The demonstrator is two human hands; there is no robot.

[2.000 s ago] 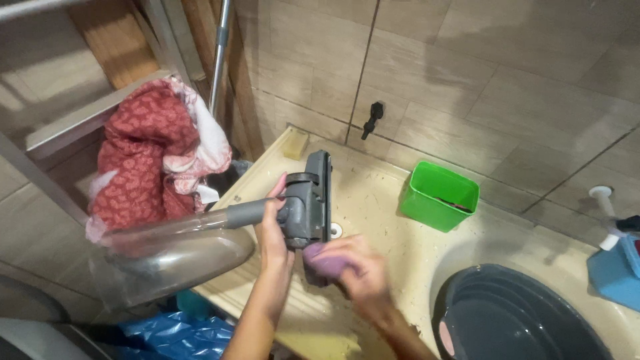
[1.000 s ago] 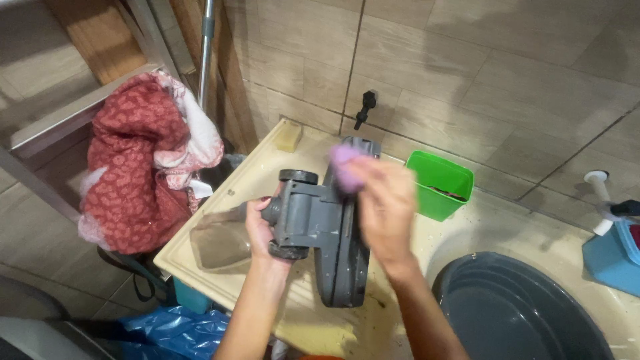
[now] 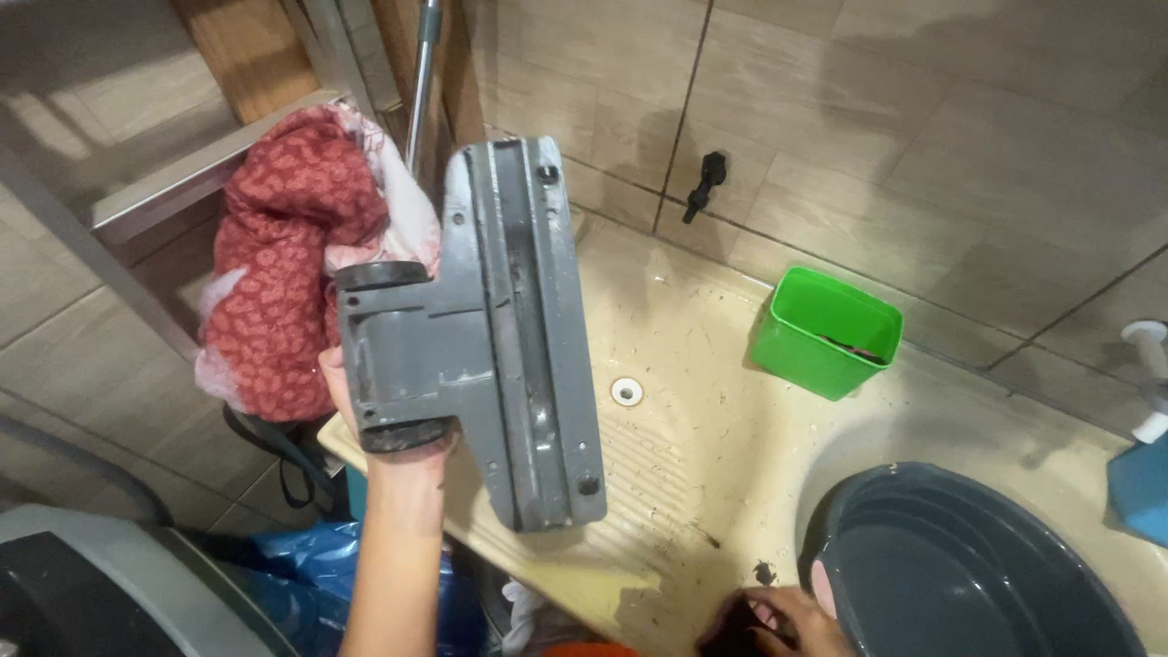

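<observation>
My left hand (image 3: 401, 447) grips a grey plastic vacuum cleaner floor head (image 3: 465, 338) from behind, by its neck between the two dark wheels. The wet underside, with its long suction slot, faces me. Most of the left fingers are hidden behind it. At the bottom edge my right hand (image 3: 789, 625) is partly out of view, low over the cream laundry sink's ribbed washboard side (image 3: 675, 456). Its fingers are bent near something dark and a bit of pink; what they hold is unclear. Dark debris lies on the sink surface around the white drain (image 3: 627, 392).
A green plastic container (image 3: 826, 338) stands at the sink's back edge. A dark grey basin (image 3: 967, 566) sits in the bowl at right. A black tap (image 3: 705, 187) juts from the tiled wall. Red patterned cloth (image 3: 297, 265) hangs on a metal ladder at left, above a blue plastic bag (image 3: 319, 557).
The floor head has turned so its underside faces me, raised closer to the camera. My right hand, with a purple cloth or sponge on the head earlier, has moved down to the bottom edge.
</observation>
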